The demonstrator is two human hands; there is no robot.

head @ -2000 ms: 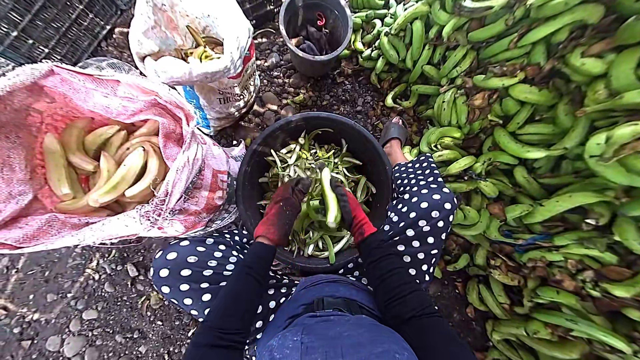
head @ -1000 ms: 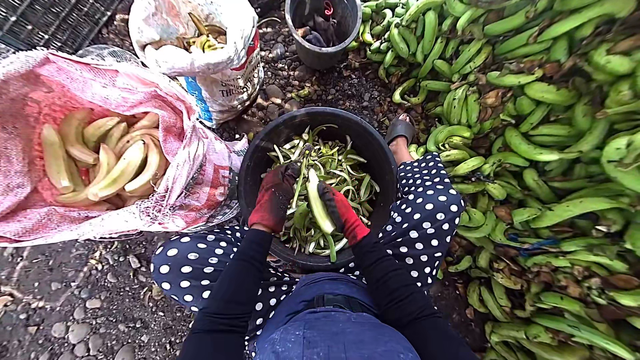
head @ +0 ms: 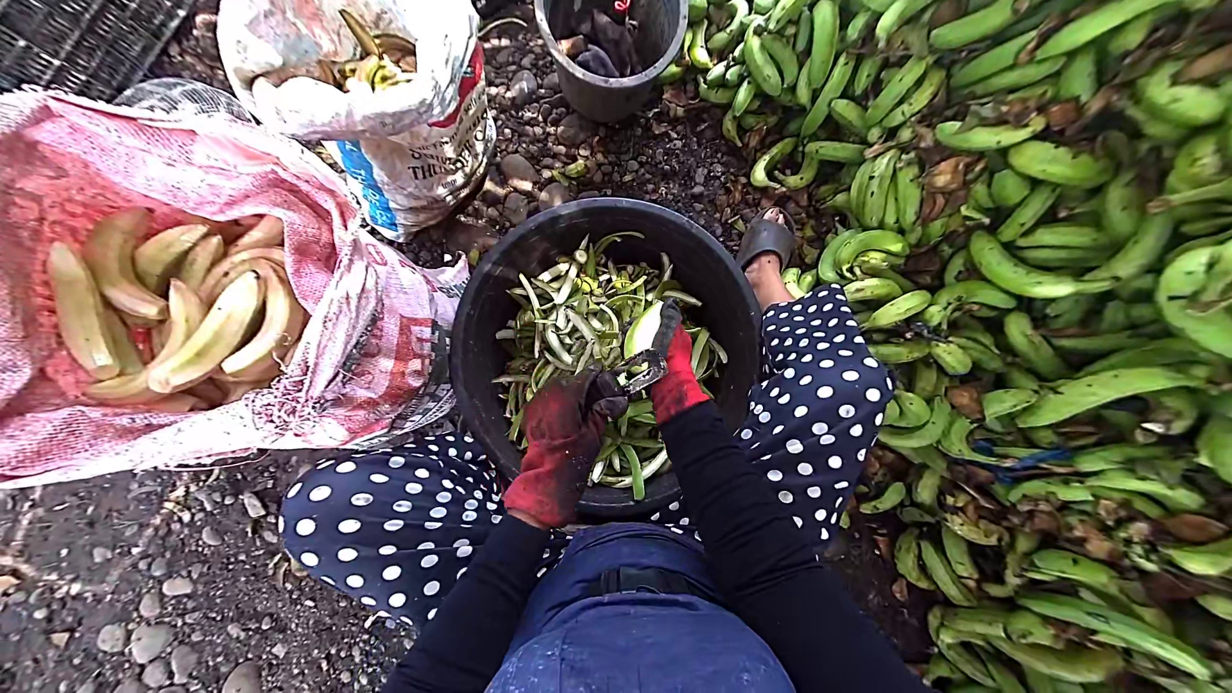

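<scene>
Over a black plastic tub (head: pixel 488 385) full of green peel strips (head: pixel 568 332), my left hand (head: pixel 563 438), in a red and black glove, is closed around the handle of a peeler (head: pixel 637 372). The tool's metal head meets a partly peeled plantain (head: pixel 643 327). My right hand (head: pixel 674 361), gloved alike, grips that plantain, covering most of it. Green strips lie beneath both hands. How the blade sits on the plantain is partly hidden by the fingers.
A pink woven sack (head: pixel 385 318) holding peeled plantains (head: pixel 217 327) stands at left. Behind it are a white sack (head: pixel 423 159) and a black crate (head: pixel 82 38). A dark bucket (head: pixel 611 96) stands beyond the tub. Green plantains (head: pixel 1039 279) are heaped at right.
The plantain between my hands has shifted right and its pale end now points up and right. My left hand has moved toward my right hand, with the peeler now showing between them.
</scene>
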